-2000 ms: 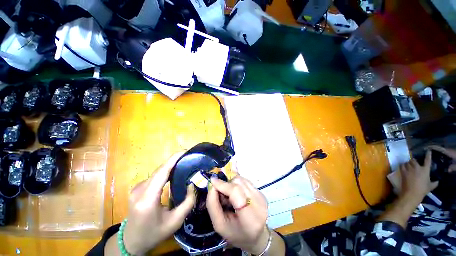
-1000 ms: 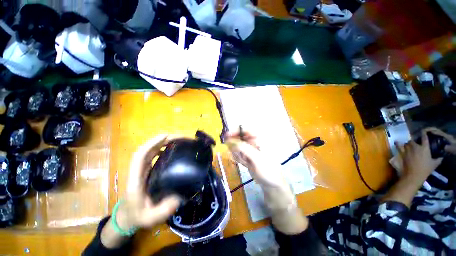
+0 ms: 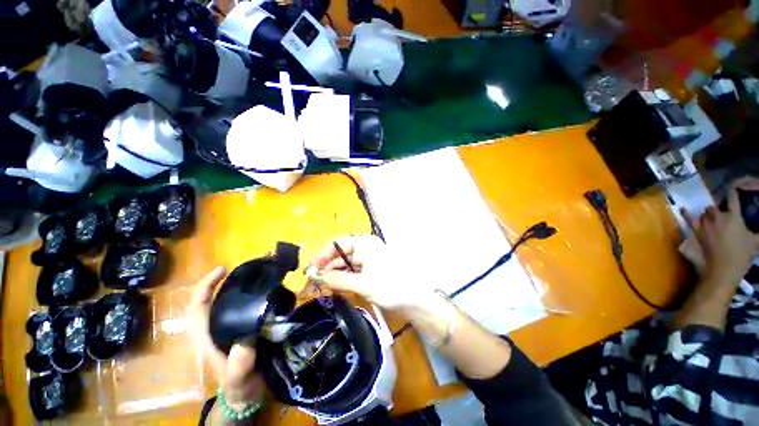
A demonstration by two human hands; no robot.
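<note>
My left hand (image 3: pixel 226 364) holds the black camera front shell (image 3: pixel 240 309), tilted, above the left side of the housing. The open camera housing (image 3: pixel 379 366), white outside and black inside, lies near my body with thin wires (image 3: pixel 320 348) inside it. My right hand (image 3: pixel 354 268) is above the housing, fingertips pinched on a small pale connector (image 3: pixel 313 271) at the wire ends. A thin dark stick-like item (image 3: pixel 342 255) also shows between its fingers; what it is I cannot tell.
A clear blister tray (image 3: pixel 158 366) with black shells (image 3: pixel 114 323) is at left. White paper (image 3: pixel 420 208) and black cables (image 3: pixel 499 266) lie mid-bench. White cameras (image 3: pixel 266 146) crowd the green strip (image 3: pixel 449 104). At right are a black panel device (image 3: pixel 624 146) and another person's hand (image 3: pixel 720 241).
The shell has moved left and down and is tilted away from the housing. My right hand has moved left to the wire ends. The view has shifted, so the tray shows further right.
</note>
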